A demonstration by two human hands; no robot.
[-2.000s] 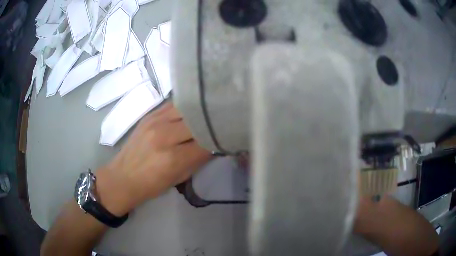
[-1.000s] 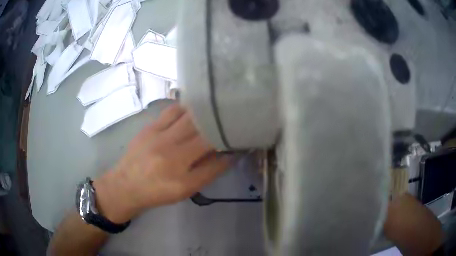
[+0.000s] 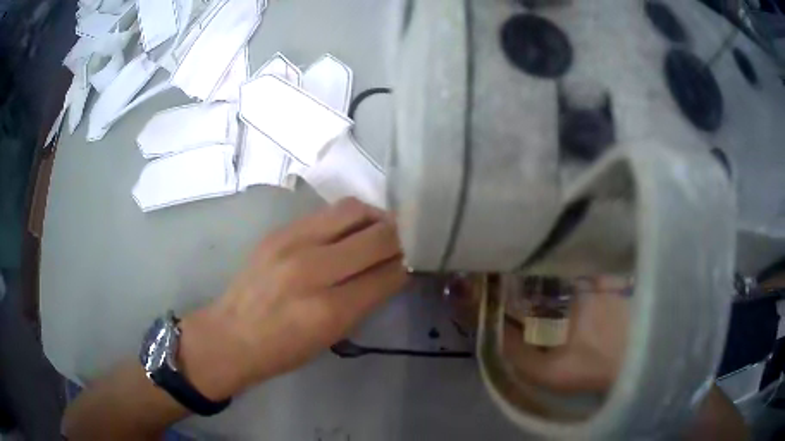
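The off-white sewing machine head [image 3: 430, 146] fills the upper right. Its thick off-white loop [image 3: 689, 293] looms in front. My left hand [image 3: 318, 288], with a watch on the wrist, lies palm down at the head's left edge. Its fingertips are hidden behind the head. A white cloth piece [image 3: 349, 172] runs from the pile to just behind those fingers; whether they grip it is hidden. My right hand [image 3: 564, 344] shows in part through the loop; its fingertips are blurred near the needle area. A cream ribbed knob [image 3: 547, 331] sits in front of it.
A loose pile of white pointed pieces [image 3: 185, 177] lies on the pale table [image 3: 95, 258] at the upper left. A dark seam line [image 3: 404, 351] marks the machine bed. A black phone [image 3: 749, 332] is partly visible at the far right, behind the loop.
The view has shifted, so the machine head sits further right and the loop's opening shows. More of my right hand is visible. White pieces beside the head are more exposed.
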